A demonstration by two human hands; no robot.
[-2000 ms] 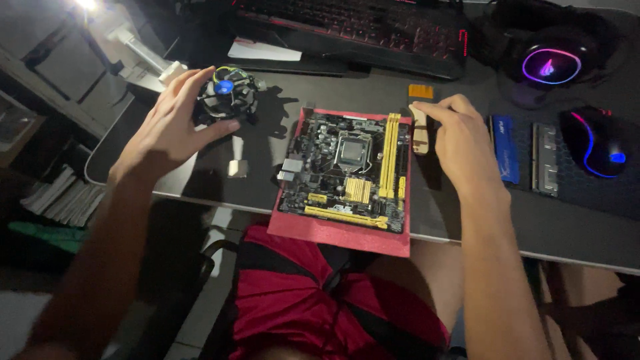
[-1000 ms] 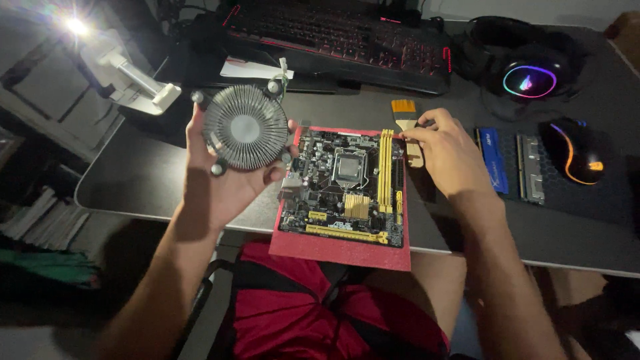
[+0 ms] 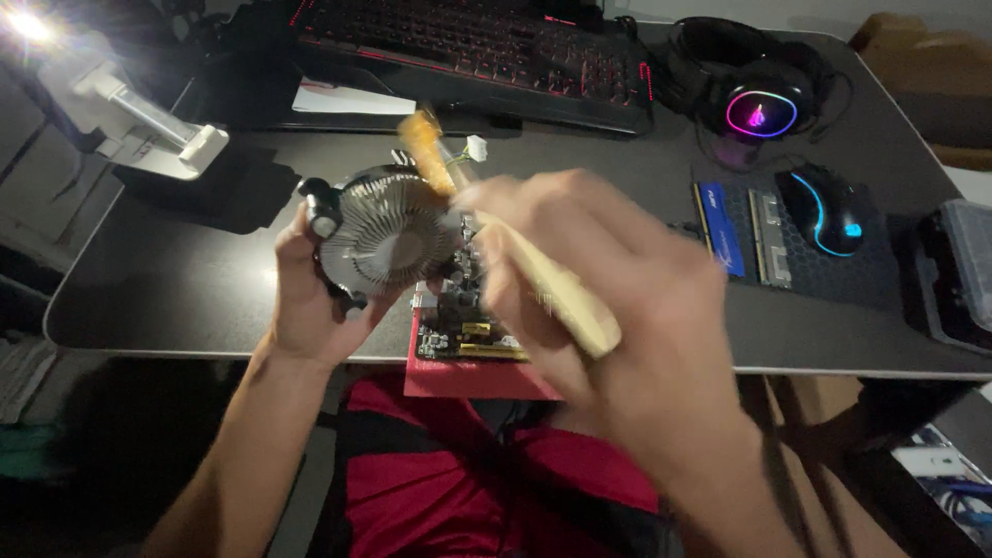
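My left hand (image 3: pixel 310 302) grips a round CPU cooler (image 3: pixel 391 240) by its edge, its metal fins and round base facing up toward me. A white fan connector (image 3: pixel 477 147) sticks out behind it. My right hand (image 3: pixel 612 287), blurred, holds a paintbrush by its pale wooden handle (image 3: pixel 554 287); the orange bristles (image 3: pixel 426 151) are at the cooler's far right edge, and whether they touch it is unclear. Below, a motherboard (image 3: pixel 442 337) lies on a red mat (image 3: pixel 465 380), mostly hidden by my right hand and the cooler.
A lit keyboard (image 3: pixel 496 58) and white paper (image 3: pixel 353 99) lie at the back. On the right are headphones (image 3: pixel 759 112), a blue memory module (image 3: pixel 721 229), a bare module (image 3: pixel 769 239), a mouse (image 3: pixel 825 209) and a clear plastic box (image 3: pixel 965 271). A white lamp (image 3: pixel 139 116) stands left.
My right hand has lifted the brush from the desk beside the motherboard and brought it left to the cooler. Since the oldest frame, my left hand has raised the cooler and turned its finned underside up.
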